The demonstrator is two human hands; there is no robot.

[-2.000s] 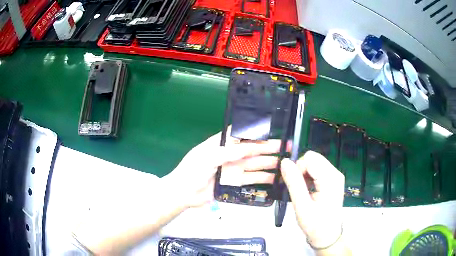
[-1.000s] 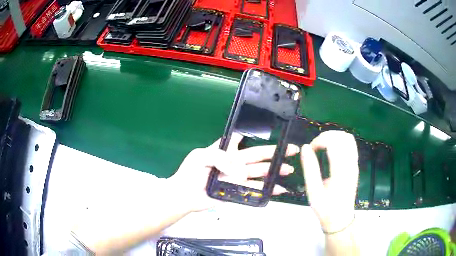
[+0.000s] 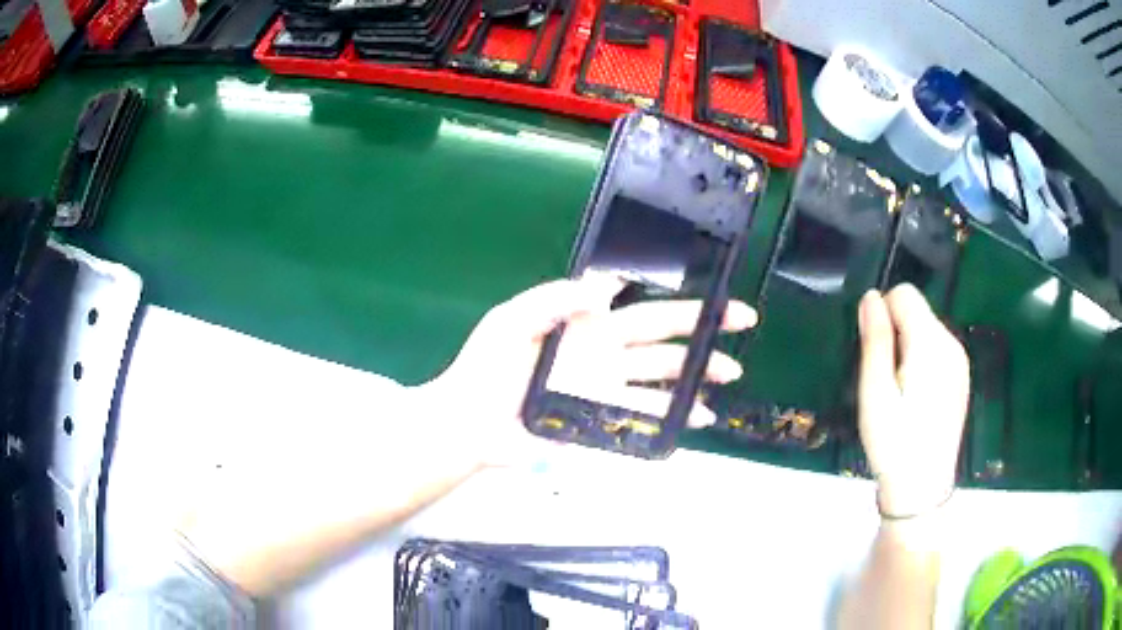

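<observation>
My left hand [image 3: 591,351] holds a black phone frame [image 3: 658,222] upright and tilted over the near edge of the green belt. Its fingers show through the frame's window. My right hand [image 3: 917,394] is over the row of laid-out frames on the belt. Its thumb and finger are close together at a dark frame [image 3: 925,240]; whether they grip it cannot be told. Another laid-out frame [image 3: 824,228] lies between this one and the held frame. Set-aside frames [image 3: 541,578] overlap on the white surface at the bottom, cut off by the picture's edge.
A red tray [image 3: 566,90] with single frames and piled frames [image 3: 394,31] stands beyond the green belt [image 3: 332,234]. A frame stack [image 3: 99,160] is at far left on the belt. White rolls [image 3: 859,92] stand by the grey machine. A green fan [image 3: 1046,591] is lower right.
My right hand has left the held frame and moved right over the row. The frame stack on the belt has moved left. My left hand still holds its frame, now more tilted.
</observation>
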